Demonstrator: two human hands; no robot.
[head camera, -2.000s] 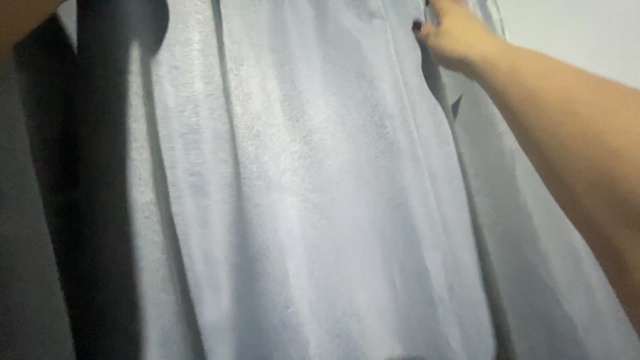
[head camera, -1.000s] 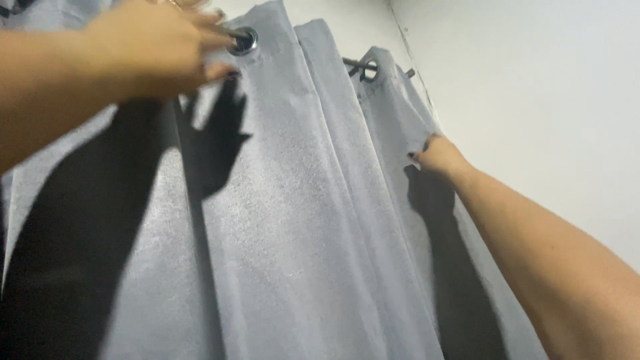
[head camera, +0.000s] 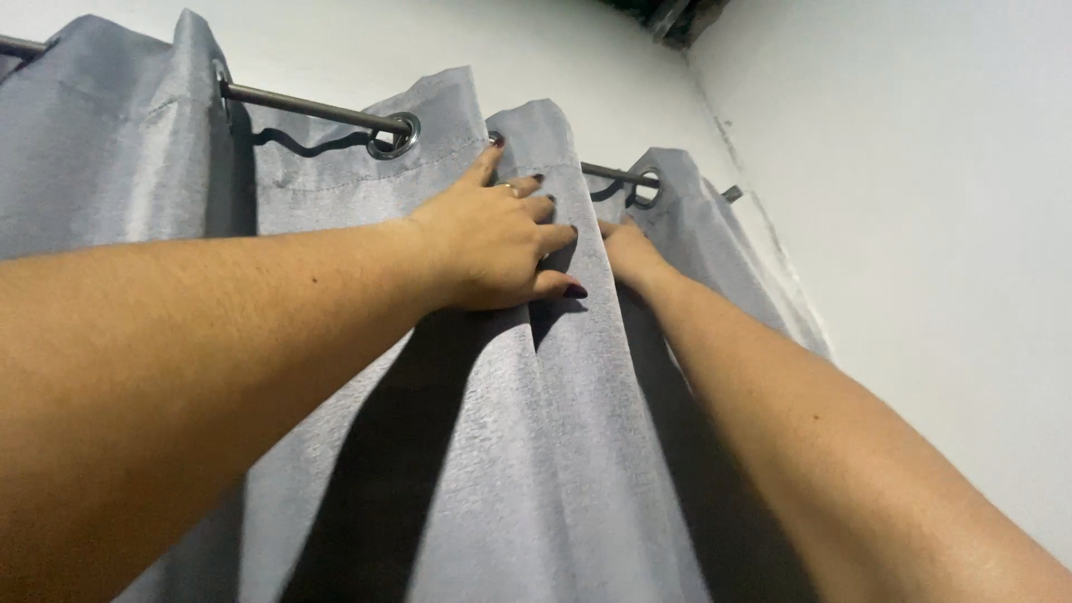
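A grey fabric curtain hangs in folds from a metal curtain rod that passes through its metal grommets. My left hand lies against the curtain's upper part with its fingers apart, just below and right of one grommet. Dark polish shows on its nails and a ring on one finger. My right hand reaches behind the edge of a fold, below the right grommet. Its fingertips are mostly hidden by the fabric, so its hold cannot be made out.
A pale wall meets the wall behind the curtain at a corner on the right. The rod's end sticks out near that corner. Part of a dark ceiling opening shows at the top. Both arms cast dark shadows on the cloth.
The left hand has moved right along the curtain top, from near a grommet at upper left. My right hand has moved from the outer right fold to behind a middle fold. The view has tilted up.
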